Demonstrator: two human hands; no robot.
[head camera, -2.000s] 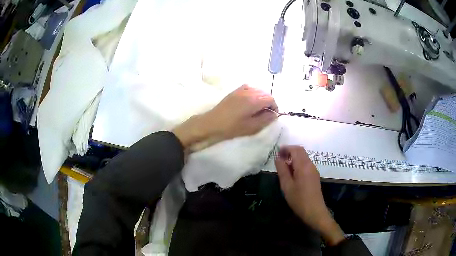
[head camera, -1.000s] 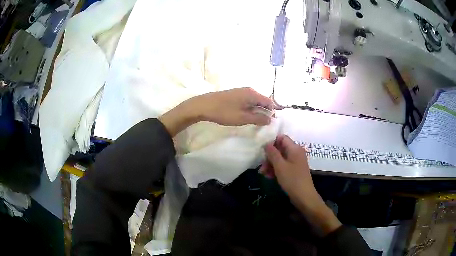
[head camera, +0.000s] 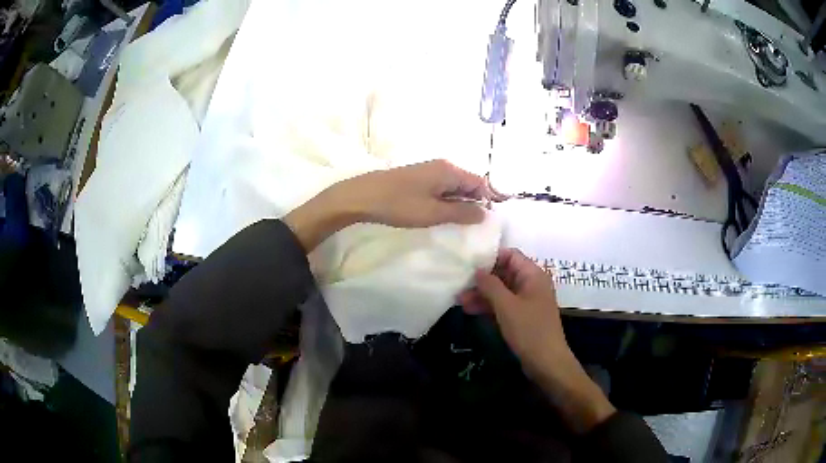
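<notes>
A white cloth piece lies over the front table edge and hangs down toward my lap. My left hand is on its upper part, fingers curled on the cloth near its right corner. My right hand pinches the cloth's right edge between thumb and fingers, just below my left hand. The sewing machine head stands to the upper right, with an orange-red piece by the needle area. The cloth is apart from the needle area. Glare washes out the cloth behind my left hand.
Black-handled shears lie under the machine arm beside a tan block. A printed sheet is at the right. A grey lamp hangs left of the head. Ruler marks run along the front edge. Heaped cream cloth lies at left.
My right hand has moved up and slightly left and now pinches the cloth edge. My left hand has shifted slightly left. The lower edge of the cloth has changed shape.
</notes>
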